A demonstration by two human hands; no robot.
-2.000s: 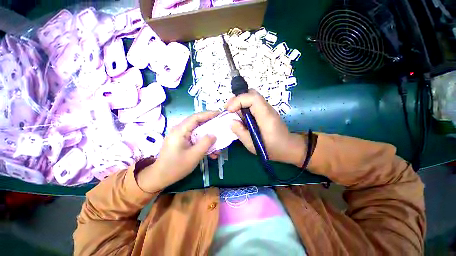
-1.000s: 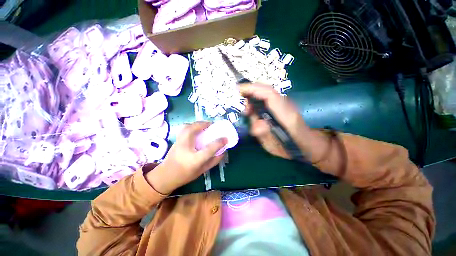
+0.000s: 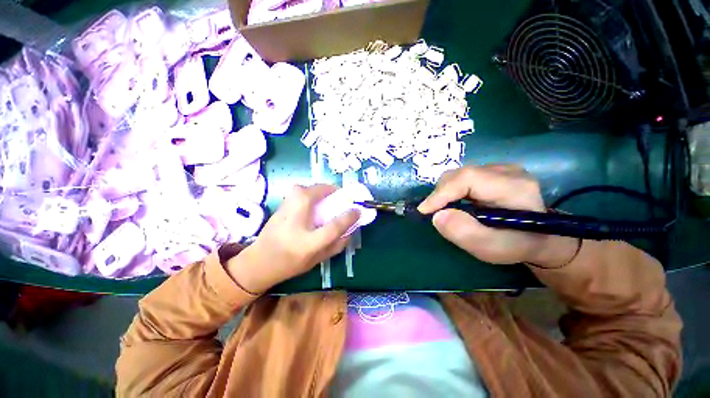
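My left hand point(image 3: 294, 232) holds a pale pink plastic shell point(image 3: 339, 208) above the bench near its front edge. My right hand point(image 3: 490, 214) grips a black pen-like soldering iron point(image 3: 537, 221), held nearly level. Its thin metal tip points left and meets the shell's right part; whether it touches is hard to tell. The shell's face is overexposed, so any insert in it cannot be made out. A heap of small cream-white inserts point(image 3: 389, 109) lies beyond my hands.
Loose pink shells point(image 3: 204, 140) and a clear plastic bag point(image 3: 39, 148) lie left. A cardboard box point(image 3: 335, 33) stands beyond the inserts. Clear strips point(image 3: 349, 260) lie under the shell. A round-grilled fan point(image 3: 557, 68) and black cables point(image 3: 652, 171) are right.
My right hand has turned the iron from pointing away over the inserts to pointing left at the shell. Earlier both hands held the shell; now only my left hand does.
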